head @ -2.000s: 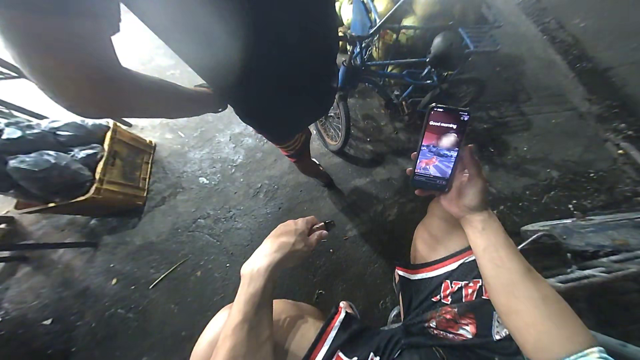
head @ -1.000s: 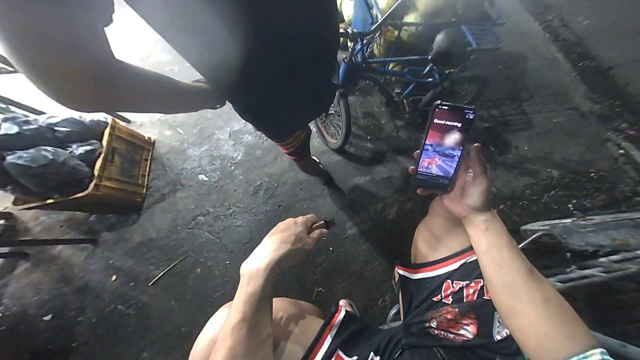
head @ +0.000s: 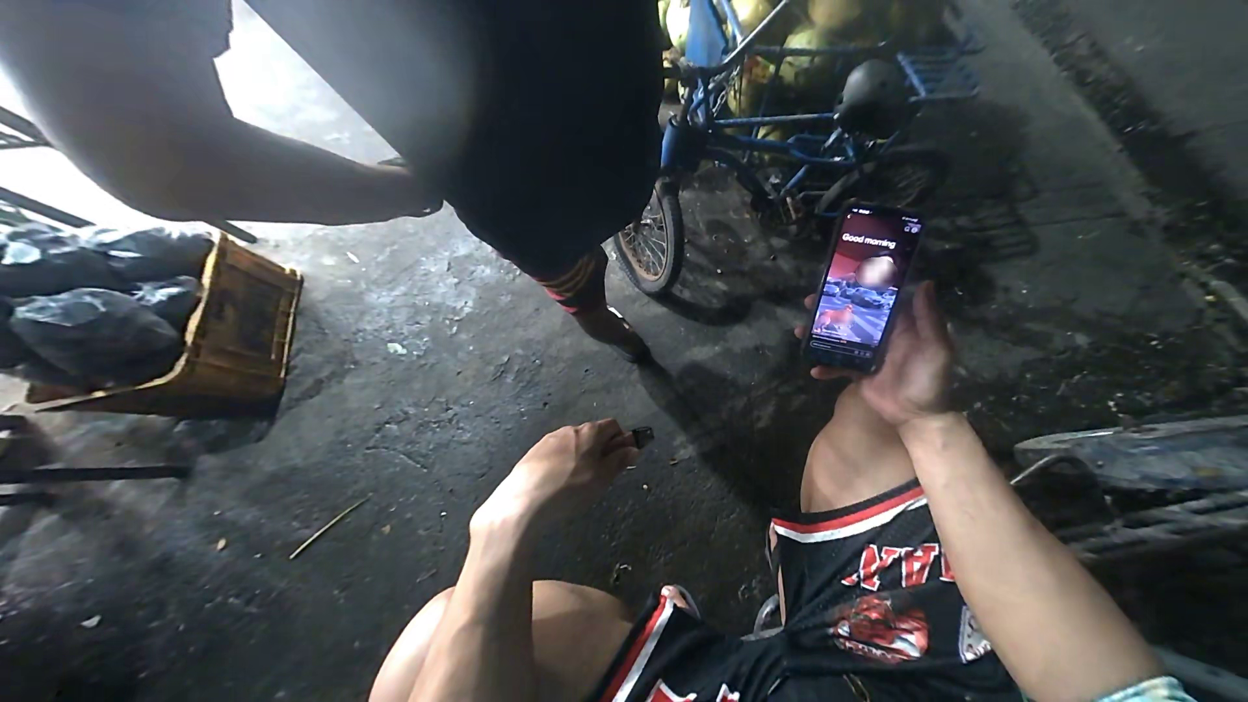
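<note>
My right hand (head: 916,356) holds a smartphone (head: 863,288) upright above my right knee, its lit screen turned towards me. The fingertips show along the phone's left edge. Over my left thigh, my left hand (head: 575,458) is closed on a small dark object (head: 642,437) that pokes out past the fingers; what it is I cannot tell. I am seated, in black shorts (head: 858,585) with red and white trim.
Another person (head: 546,127) in dark clothes stands close in front. Behind is a blue cargo tricycle (head: 780,127) with green coconuts or similar fruit. At left a yellow plastic crate (head: 244,322) holds dark plastic bags (head: 97,331). A metal frame (head: 1141,468) stands at right.
</note>
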